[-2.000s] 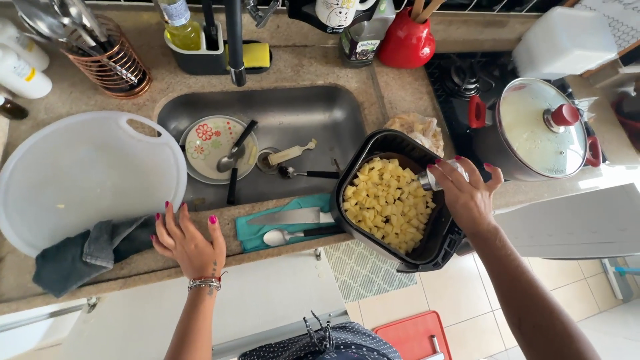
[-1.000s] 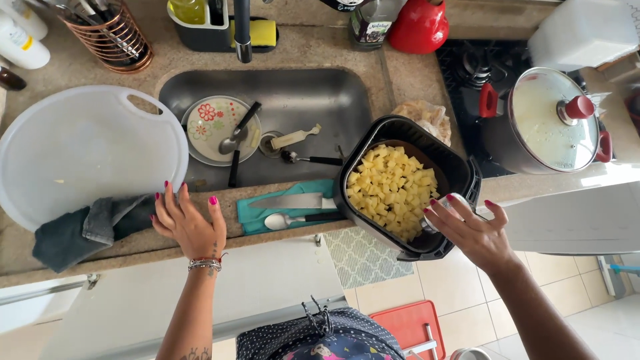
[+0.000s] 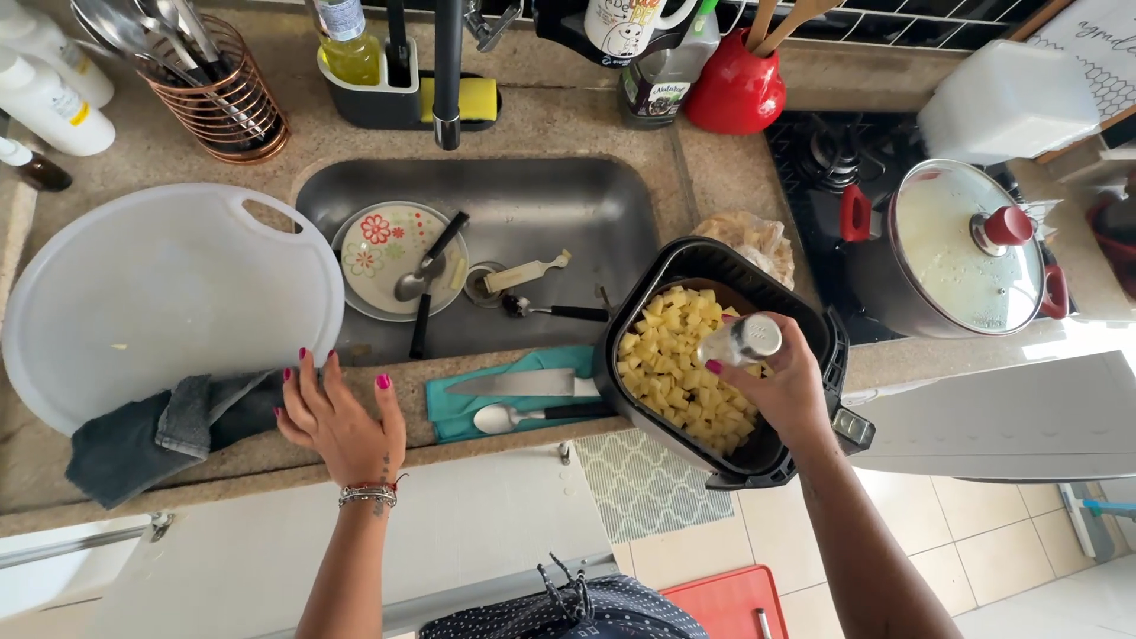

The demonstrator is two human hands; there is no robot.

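Observation:
My right hand (image 3: pixel 781 382) grips a small glass salt shaker (image 3: pixel 741 340) with a metal cap, above diced potatoes (image 3: pixel 679 355) in a black air fryer basket (image 3: pixel 825 355). The basket sits at the counter's front edge, right of the sink. My left hand (image 3: pixel 342 417) has its fingers spread at the counter edge, beside a dark grey cloth (image 3: pixel 169 435) and a round white cutting board (image 3: pixel 169 293). Between my hands, a knife (image 3: pixel 524 382) and a spoon (image 3: pixel 501 418) lie on a teal cloth (image 3: pixel 453 422).
The steel sink (image 3: pixel 568 209) holds a flowered plate (image 3: pixel 373 275) and utensils. A lidded pot (image 3: pixel 963 257) stands on the black stovetop (image 3: pixel 808 142). A plastic bag (image 3: pixel 754 240) lies behind the basket. The faucet (image 3: pixel 447 89) hangs over the sink's back edge.
My right hand has turned and moved further over the basket, and the shaker now shows its cap upward. My left hand stays in about the same place with its fingers spread.

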